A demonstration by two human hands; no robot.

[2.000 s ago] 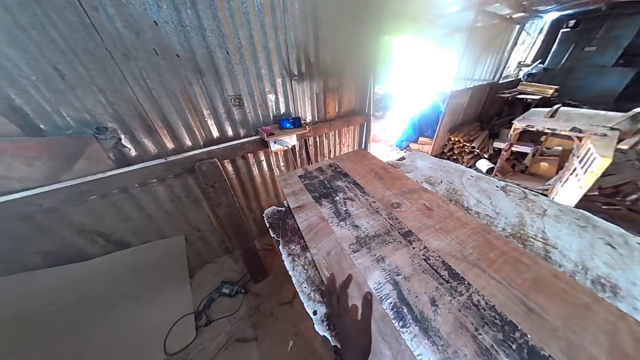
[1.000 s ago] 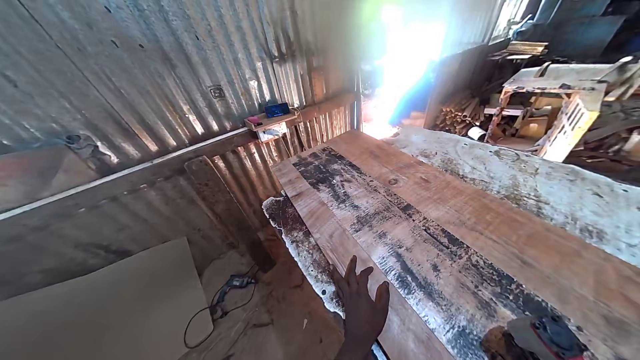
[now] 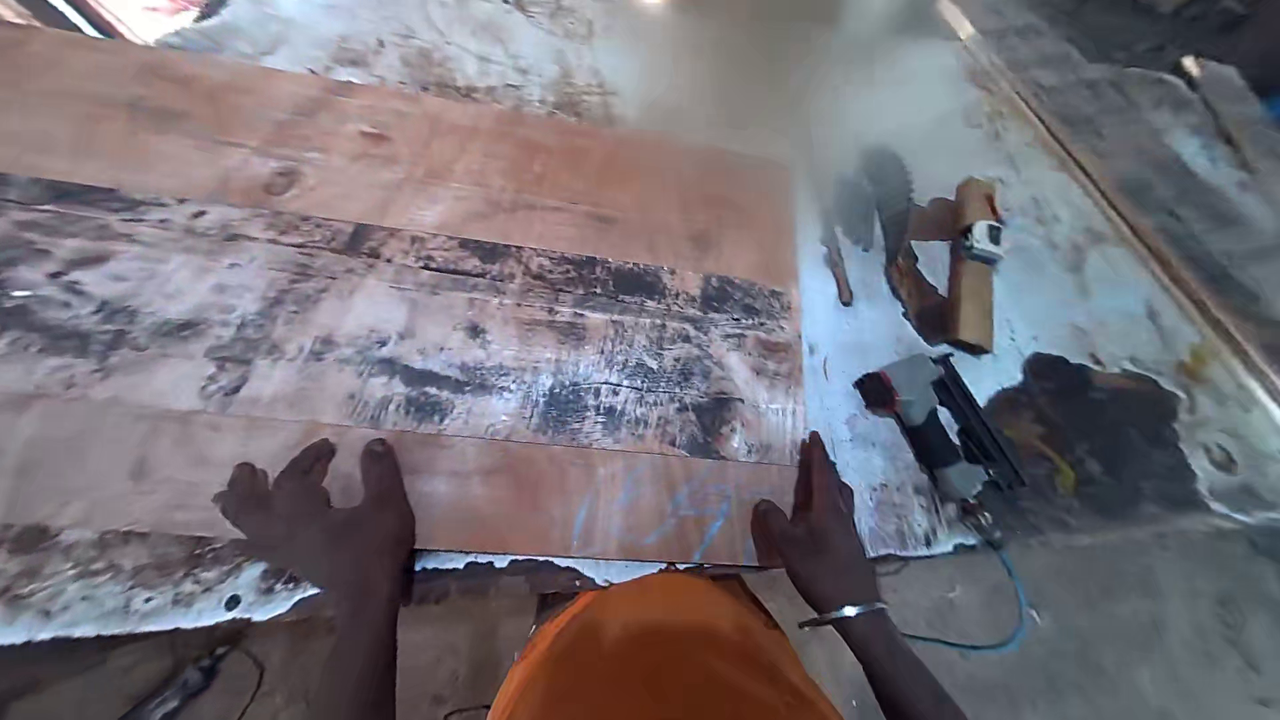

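Note:
A wide wooden panel of joined boards lies on a worn, pale-stained worktable, its middle boards blackened. My left hand rests palm down on the near board, fingers spread, holding nothing. At the panel's near right corner my right hand lies against the end edge, thumb on the wood and fingers along the side; it grips nothing. Blue marks show on the near board between the hands. Just right of my right hand lies a pneumatic nail gun with a blue hose.
Beyond the nail gun are a wooden block, a tape measure on it and a handsaw. A dark patch marks the table at right. A corded power tool lies low at the left.
The view has swung far to the right and down, onto the panel's other end. My right hand now shows at the panel's corner; neither earlier frame clearly shows it.

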